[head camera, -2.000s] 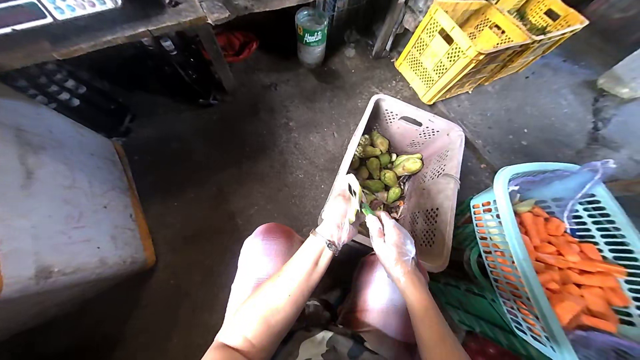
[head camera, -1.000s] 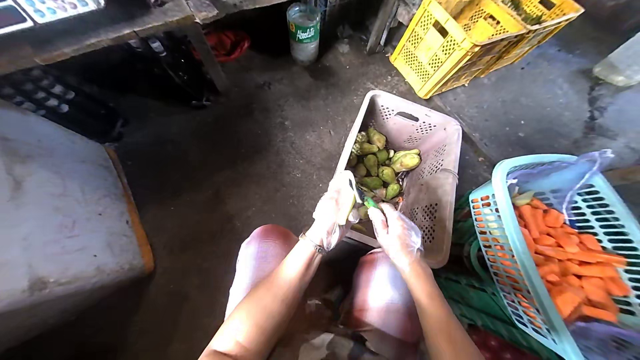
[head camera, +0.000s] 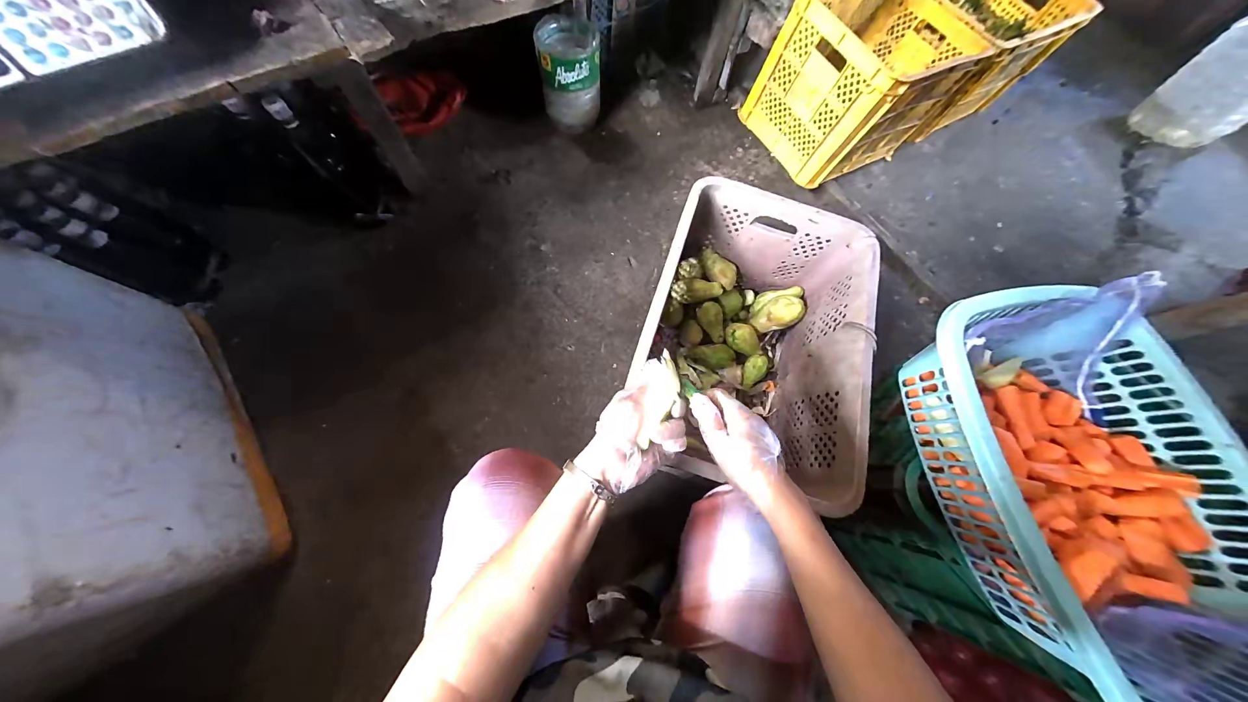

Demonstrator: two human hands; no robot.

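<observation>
My left hand (head camera: 639,429), in a clear plastic glove, is closed around a pale green vegetable piece (head camera: 663,385) over the near left edge of a pinkish plastic crate (head camera: 838,390). Just right of it, my right hand (head camera: 733,434), also gloved, grips a small tool with a green handle (head camera: 689,389); its working end is hard to make out against the vegetable. Inside the crate, several green chayotes (head camera: 741,338) lie toward the left side, with peelings (head camera: 760,395) near my hands.
At the right, a light blue plastic basket (head camera: 1014,468) holds peeled carrots (head camera: 1102,478) and a mesh bag. Yellow crates (head camera: 819,97) stand beyond. A plastic bottle (head camera: 570,78) is by the wooden table (head camera: 244,68). A whitish box (head camera: 117,439) stands at left.
Both hands stay together over the crate's near left part, with small shifts of the fingers and of the held piece. The chayotes in the crate look unchanged.
</observation>
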